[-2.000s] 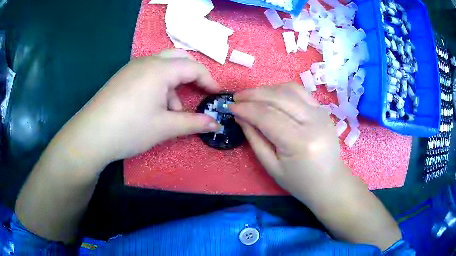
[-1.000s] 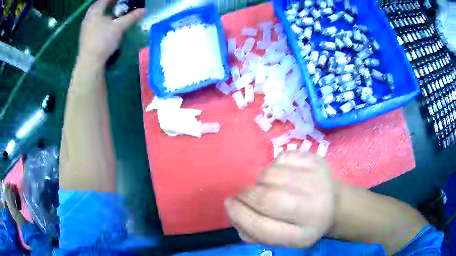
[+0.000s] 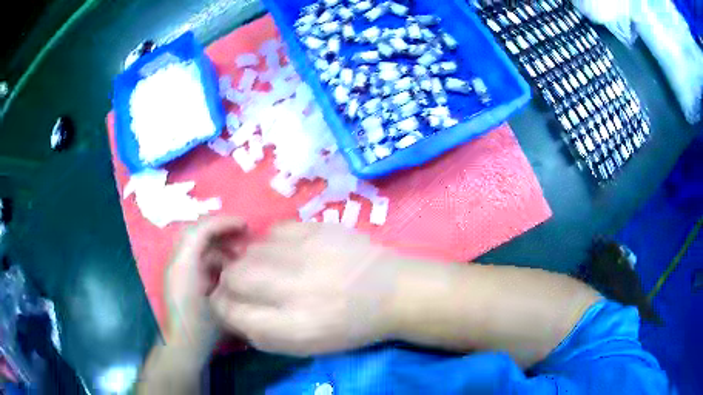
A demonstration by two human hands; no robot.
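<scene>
My left hand (image 3: 187, 281) and my right hand (image 3: 297, 289) are close together over the lower left of the red mat (image 3: 493, 177). Both are blurred. My right hand's fingers are curled and partly cover my left hand. A dark patch shows between them; whether they hold anything is hidden. Translucent white sleeves (image 3: 289, 139) lie heaped on the mat above my hands. White sheet pieces (image 3: 166, 199) lie at the mat's left.
A small blue bin (image 3: 122, 116) holds tiny white parts. A large blue bin (image 3: 455, 146) holds silver-black cores. A rack of cores (image 3: 590, 100) lies at the right, with a white bag (image 3: 667, 58) beyond. Black carriers (image 3: 62, 133) stand on the green bench (image 3: 85, 200) at the left.
My left hand has come back from the far upper left, where a black item was at its fingers, to my right hand. The view has turned, so mat and bins appear further left.
</scene>
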